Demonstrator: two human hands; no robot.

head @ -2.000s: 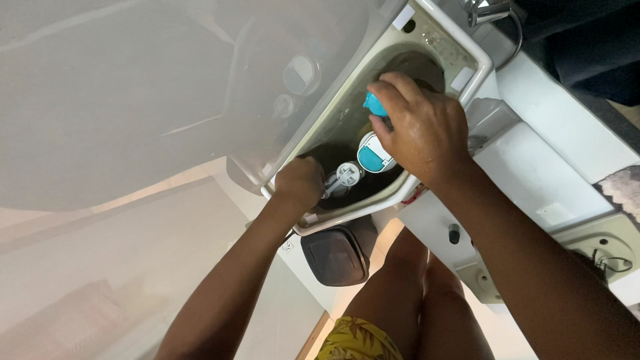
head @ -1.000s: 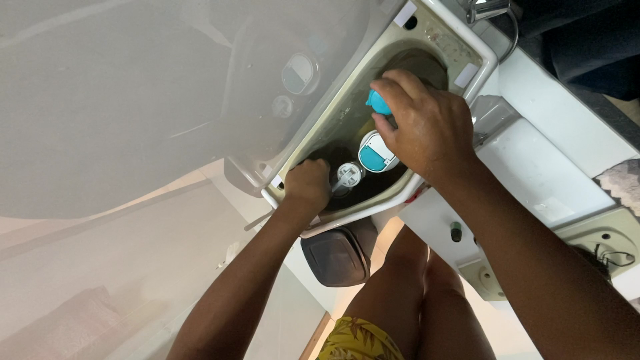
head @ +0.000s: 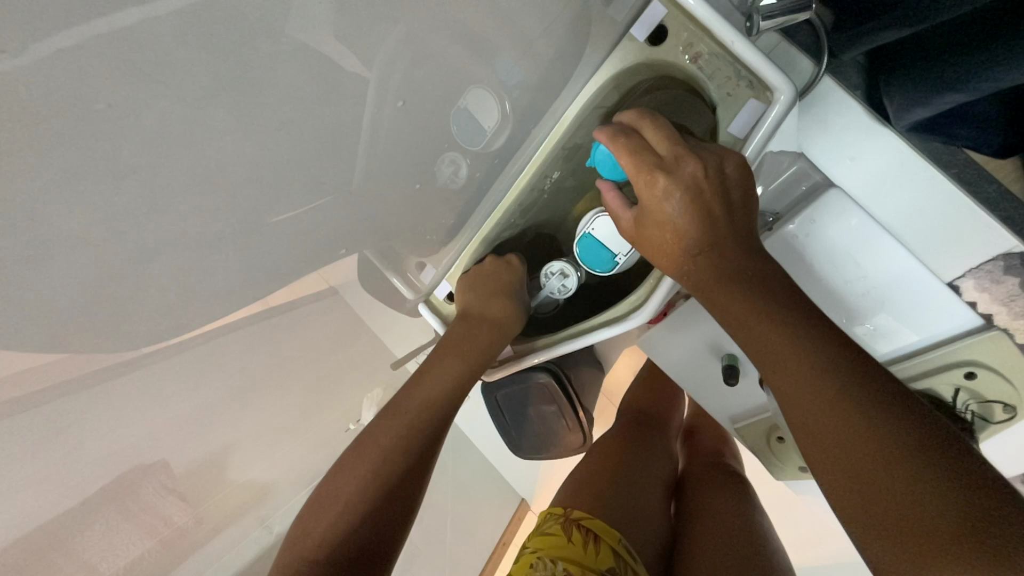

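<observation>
An uncovered white toilet cistern (head: 728, 76) lies below me. My right hand (head: 680, 192) holds a small blue plastic piece (head: 610, 162) between thumb and fingers, above the tank's inside. Just below that hand sits the flush valve's round top (head: 604, 242), white and teal. Beside it is a white round fill valve cap (head: 559, 279) with a pale arm slanting toward my left hand. My left hand (head: 492, 294) reaches into the tank's left end, its fingers curled and partly hidden; whether it grips anything cannot be seen.
A glossy wall (head: 240, 160) reflecting the valves borders the cistern. A dark lidded bin (head: 536, 412) stands beneath its left end. To the right are a white basin-like surface (head: 880, 272), a metal faucet (head: 780, 14) and an upturned beige cistern lid (head: 952, 376) with a wire on it.
My left hand has shifted slightly within the tank's left end since two seconds ago. My right hand still holds the blue piece in nearly the same place.
</observation>
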